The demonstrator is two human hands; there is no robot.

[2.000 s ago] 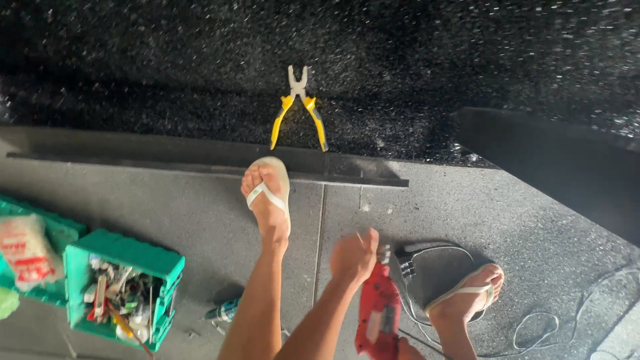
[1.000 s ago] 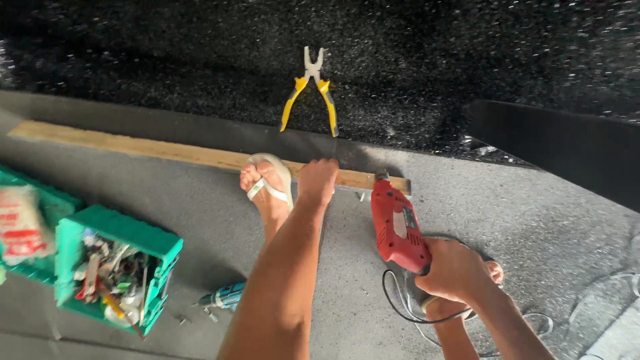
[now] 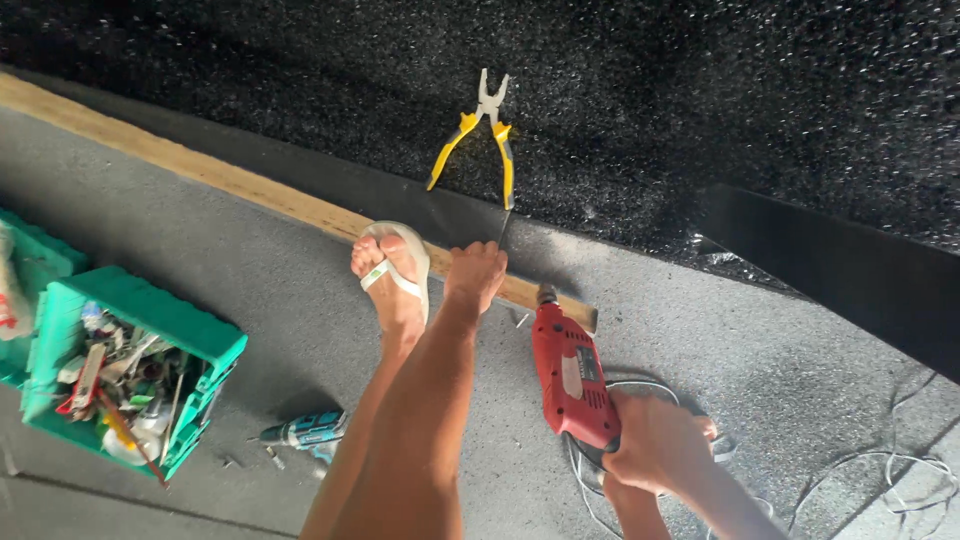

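My left hand (image 3: 475,276) grips a long wooden batten (image 3: 285,201) near its right end, just right of my sandalled foot (image 3: 394,277), which rests on the wood. My right hand (image 3: 652,442) is closed around the handle of a red corded power drill (image 3: 574,375). The drill's chuck (image 3: 547,294) meets the batten close to its end; the bit cannot be seen. Combination pliers with yellow handles (image 3: 491,112) lie with their jaws apart on the black glittery surface above my left hand.
A green crate (image 3: 150,307) full of mixed tools stands at the left, beside another green container (image 3: 45,247) with a bag. A teal cordless drill (image 3: 307,431) lies on the grey floor (image 3: 262,315). Loose cable (image 3: 892,457) loops at the right, below a dark panel (image 3: 840,262).
The dark strip's pale wooden face shows since the second frame. My left hand has come onto the wood, and the red drill has moved up to its end in my right hand.
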